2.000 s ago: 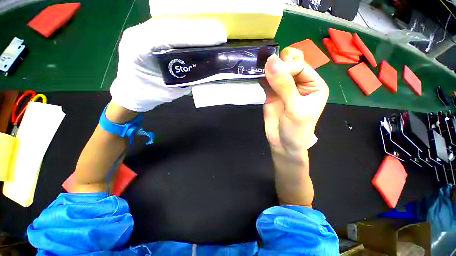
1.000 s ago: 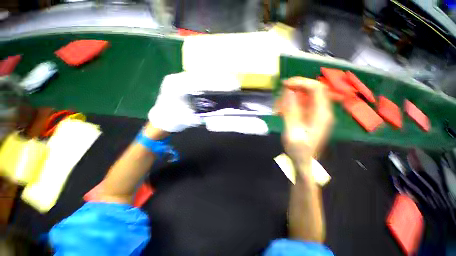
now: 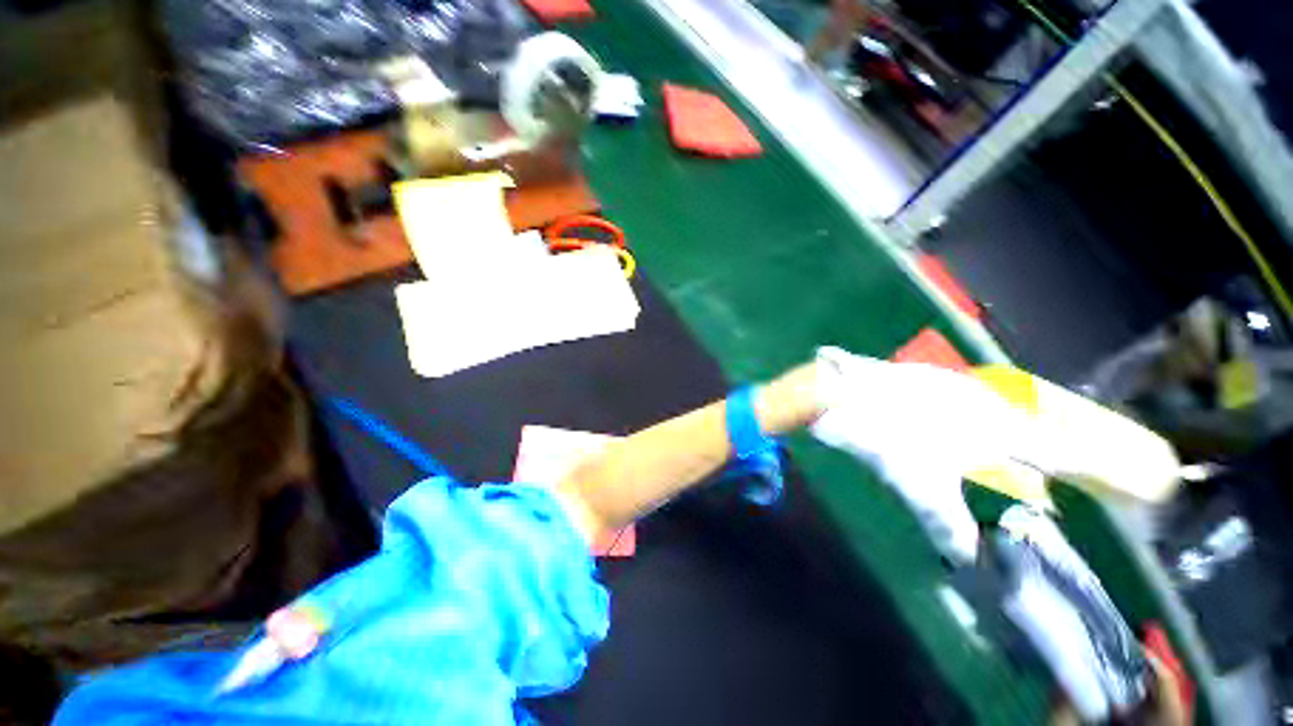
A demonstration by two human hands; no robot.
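Observation:
My left hand point(image 3: 900, 433), in a white glove with a blue wrist strap point(image 3: 746, 431), reaches to the right over the green belt. It holds the pad of white label sheets point(image 3: 1099, 437) with a yellow part. The glossy black and white set-top box point(image 3: 1071, 617) hangs blurred just below the gloved fingers, tilted down to the right. A small part of my right hand point(image 3: 1173, 696) shows at the box's lower end, mostly hidden or cut off; its grip is unclear.
White sheets point(image 3: 518, 312), a yellow strip point(image 3: 457, 213) and scissors point(image 3: 584, 234) lie at upper left by a brown board point(image 3: 298, 206) and a tape roll point(image 3: 550, 88). Cartons point(image 3: 92, 312) stand at far left. Foam pads point(image 3: 709, 122) lie on the belt point(image 3: 752, 234).
The view has swung left, showing cartons and the tape roll. The box and both hands now appear at the lower right. The right hand, fully visible earlier, is now mostly out of sight.

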